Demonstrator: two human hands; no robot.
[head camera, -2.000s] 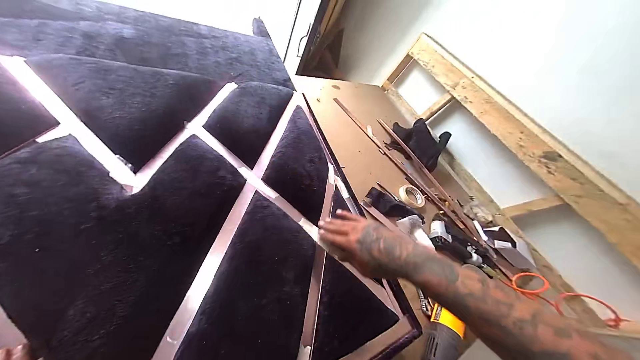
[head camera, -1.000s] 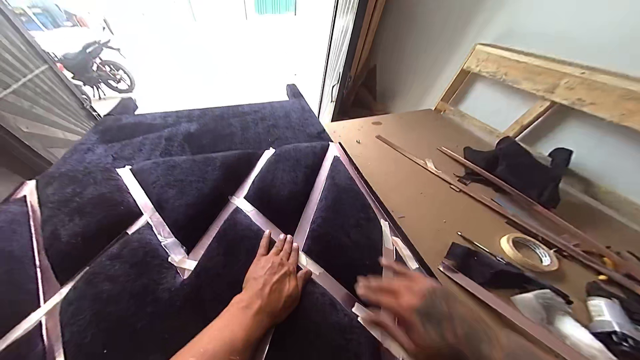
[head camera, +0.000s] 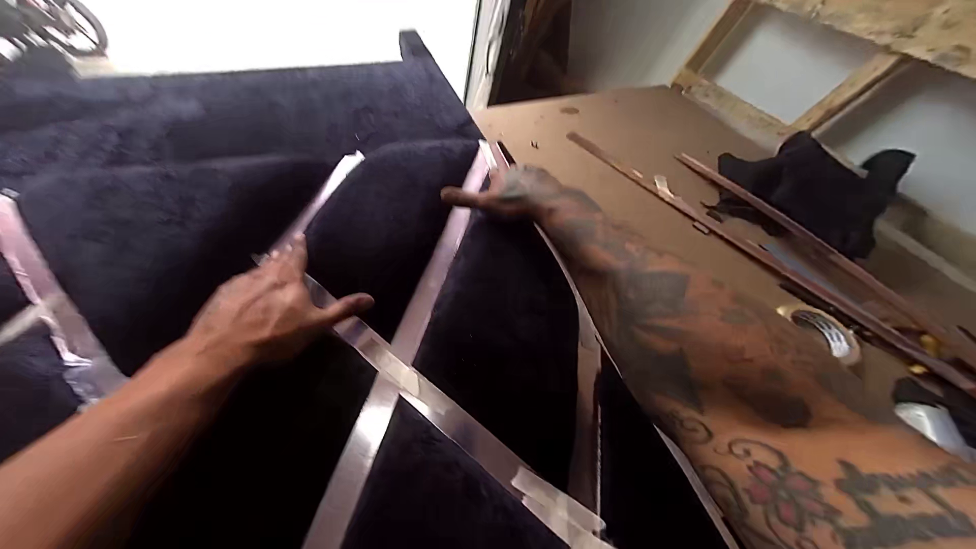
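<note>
Dark plush fabric (head camera: 503, 305) covers a padded panel, crossed by shiny pinkish strips (head camera: 431, 286) that meet at angles. Pieces of clear tape (head camera: 560, 503) lie over one diagonal strip near the bottom. My left hand (head camera: 263, 309) rests with thumb spread on the crossing of two strips left of centre, its fingertips at the short upper strip (head camera: 335, 183). Farther up, my right hand (head camera: 496, 194) touches the top end of the long strip at the panel's right edge; it is blurred, thumb out to the left. Neither hand visibly grips anything.
Right of the panel, a brown board tabletop (head camera: 534, 126) carries long thin strips (head camera: 762, 259), a tape roll (head camera: 827, 332), a black cloth (head camera: 816, 187) and a white item (head camera: 934, 427). A wooden frame (head camera: 854, 91) leans on the wall. A motorcycle (head camera: 65, 27) stands outside, upper left.
My left hand has moved up and left along the diagonal strip. My right hand has gone from the lower strips to the panel's upper right edge. The view is closer to the panel.
</note>
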